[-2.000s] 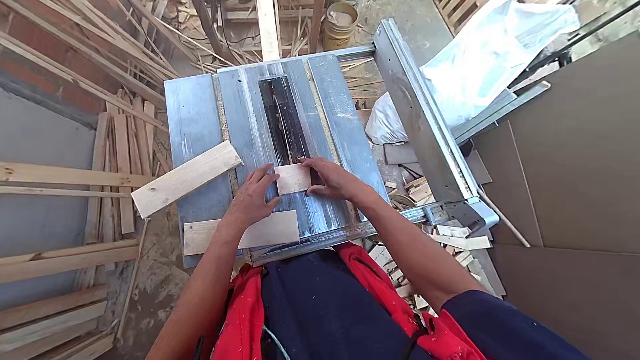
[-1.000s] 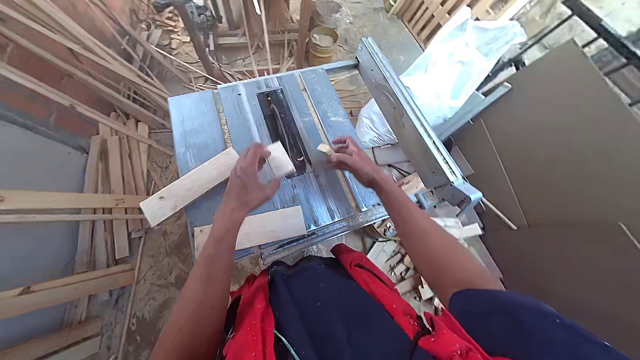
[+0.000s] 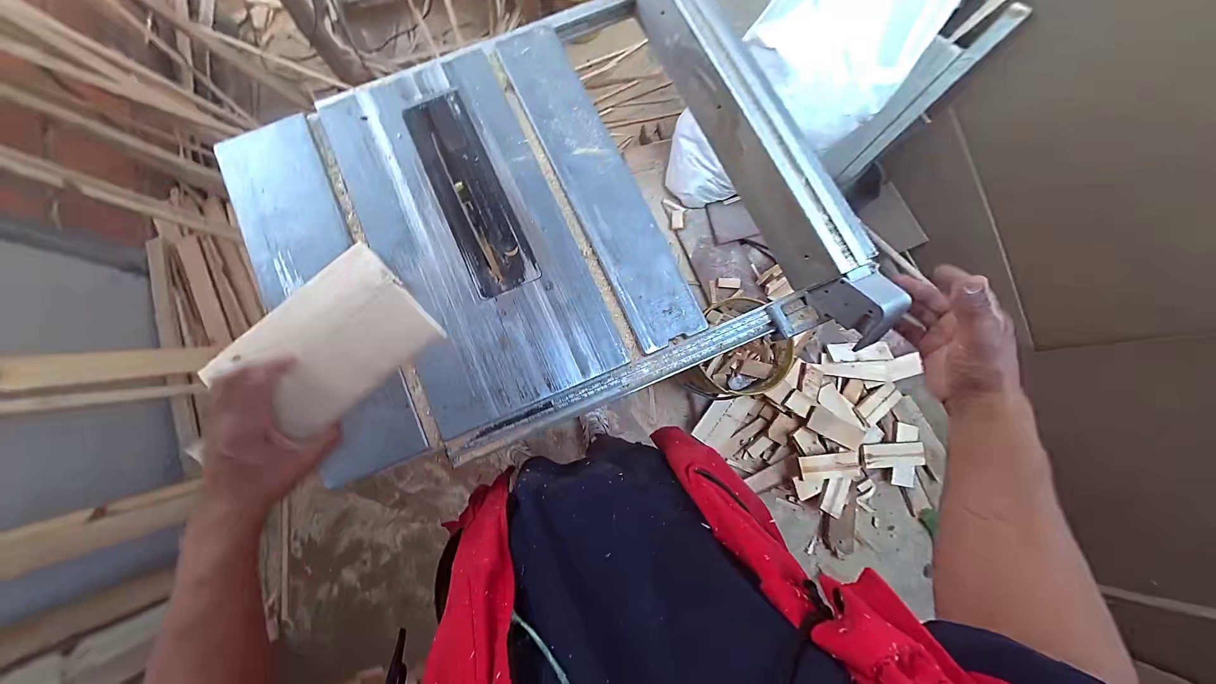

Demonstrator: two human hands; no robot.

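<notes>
My left hand (image 3: 261,432) grips a pale wooden board (image 3: 332,332) above the left edge of the metal table of a table saw (image 3: 380,380). The hand and board are blurred; whether more than one board is held, I cannot tell. At the right, my right hand (image 3: 974,332) has its fingers apart beside the end bracket (image 3: 860,299) of the rip fence (image 3: 750,142), with nothing seen in it. A long dark throat opening (image 3: 470,195) lies in the table top.
Wood offcuts (image 3: 836,427) lie heaped on the floor below the fence, some in a round container (image 3: 788,356). Long wooden strips (image 3: 104,366) stand at the left. A white plastic bag (image 3: 703,157) is behind the fence, and a brown panel (image 3: 1111,190) stands at the right.
Both hands have left the middle of the saw table, the left one outward to the left, the right one outward to the right. The boards that lay on the table are off its surface.
</notes>
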